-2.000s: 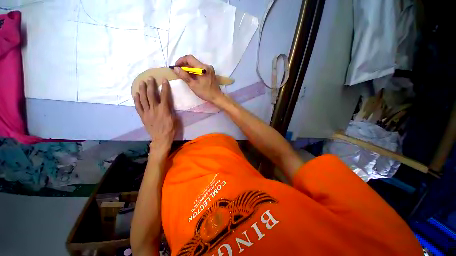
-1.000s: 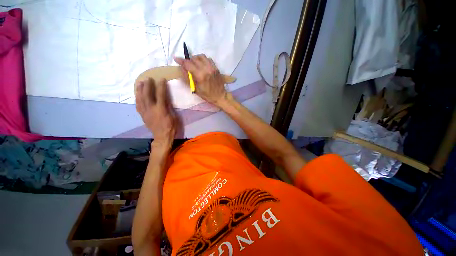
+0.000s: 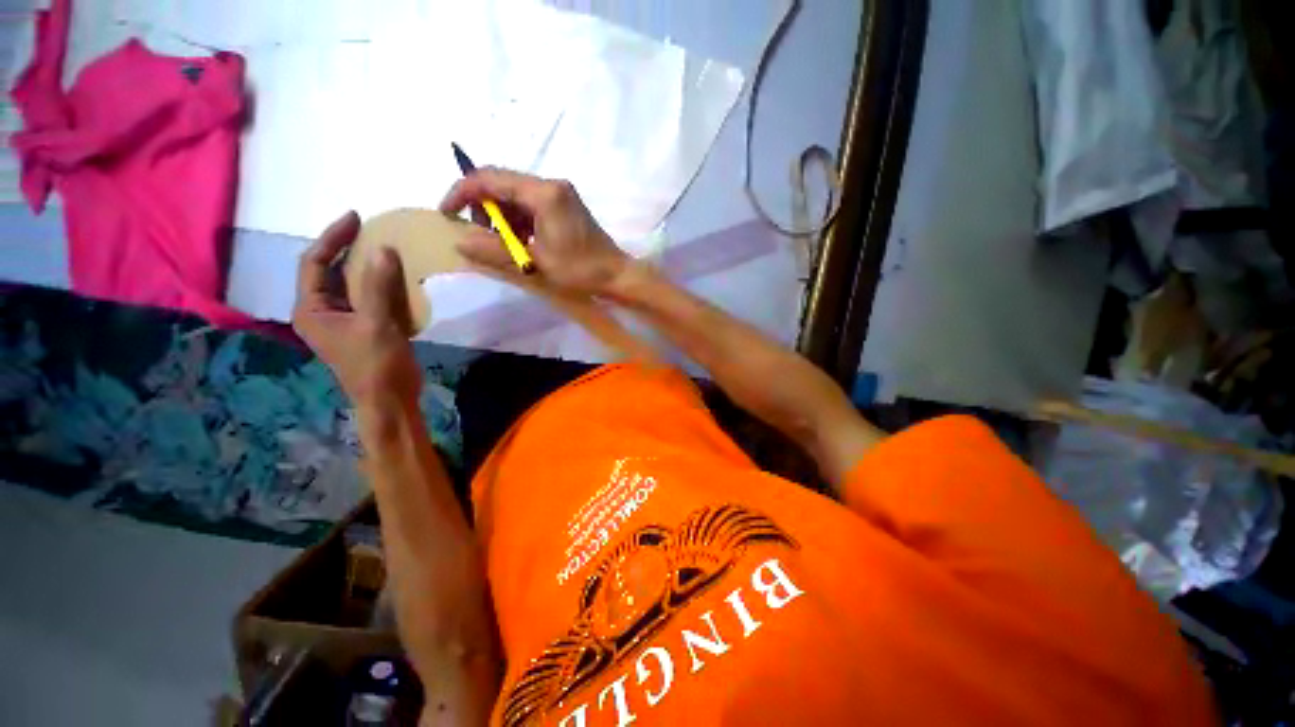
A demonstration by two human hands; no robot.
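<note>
The tan French curve (image 3: 412, 244) is held up above the table's near edge, its broad rounded end to the left and its tapering tail pointing down right, blurred. My left hand (image 3: 355, 305) grips the rounded end. My right hand (image 3: 547, 234) holds the yellow marking pen (image 3: 506, 234), dark tip pointing up left, and its fingers also touch the curve. The white pattern paper (image 3: 327, 128) lies beyond the hands; its drafted lines are mostly washed out. The clear pinkish ruler (image 3: 710, 261) lies on the table, partly behind my right arm and the curve.
A pink knit top (image 3: 149, 185) lies at the left. A looped tape measure (image 3: 812, 192) lies beside the dark shiny rail (image 3: 869, 185) at the right. Floral cloth (image 3: 242, 412) and an open box (image 3: 306, 604) are below the near edge. White pieces (image 3: 1101, 114) hang at the right.
Both hands have lifted the French curve off the paper and tilted it, moving it left and toward me. The view has shifted, so more of the pink top shows.
</note>
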